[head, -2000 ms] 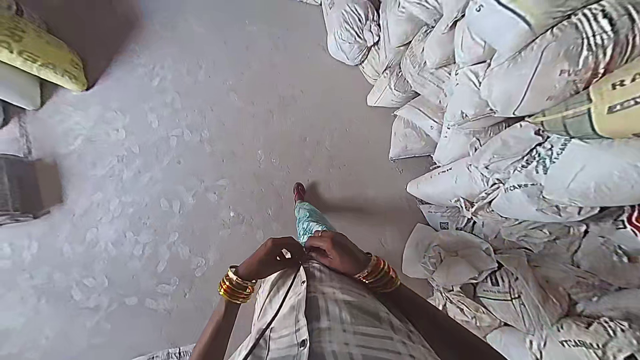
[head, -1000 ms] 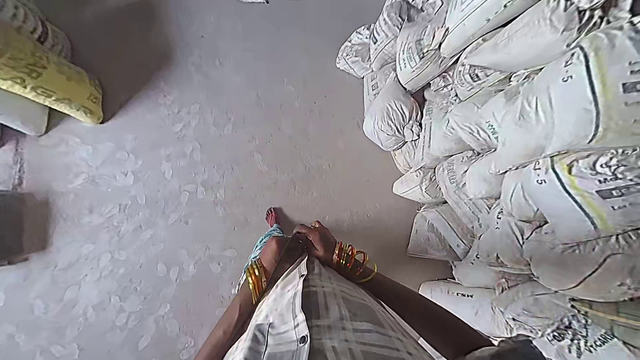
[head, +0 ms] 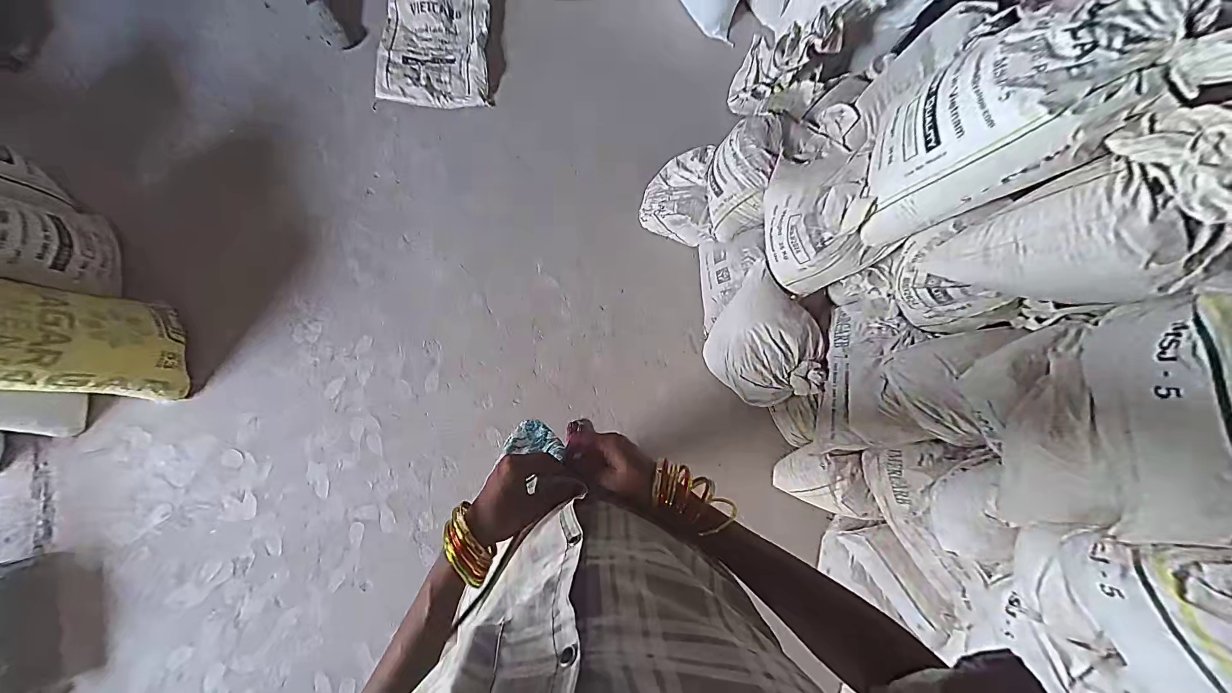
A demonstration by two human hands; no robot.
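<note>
My left hand (head: 525, 491), with yellow and red bangles (head: 467, 545) at its wrist, has its fingers closed at the front edge of a checked, buttoned shirt (head: 654, 597). Close beside it, on the right, my right hand (head: 613, 469) grips the shirt's other front edge; it wears bangles (head: 685, 491) too. A dark button (head: 567, 655) shows on the pale placket below the hands. Just beyond the fingers a piece of patterned blue-green cloth (head: 534, 438) covers my leg. The fingertips are partly hidden, so the exact hold is unclear.
Filled white woven sacks (head: 1039, 231) are piled high along the right side. A yellow sack (head: 91, 342) lies among white ones at the left edge. A flat printed sack (head: 433, 48) lies on the grey floor (head: 462, 269) ahead, which has pale marks at the left.
The view has moved forward along the sacks, and the flat printed sack has come into sight. Both hands have stayed together at the shirt front.
</note>
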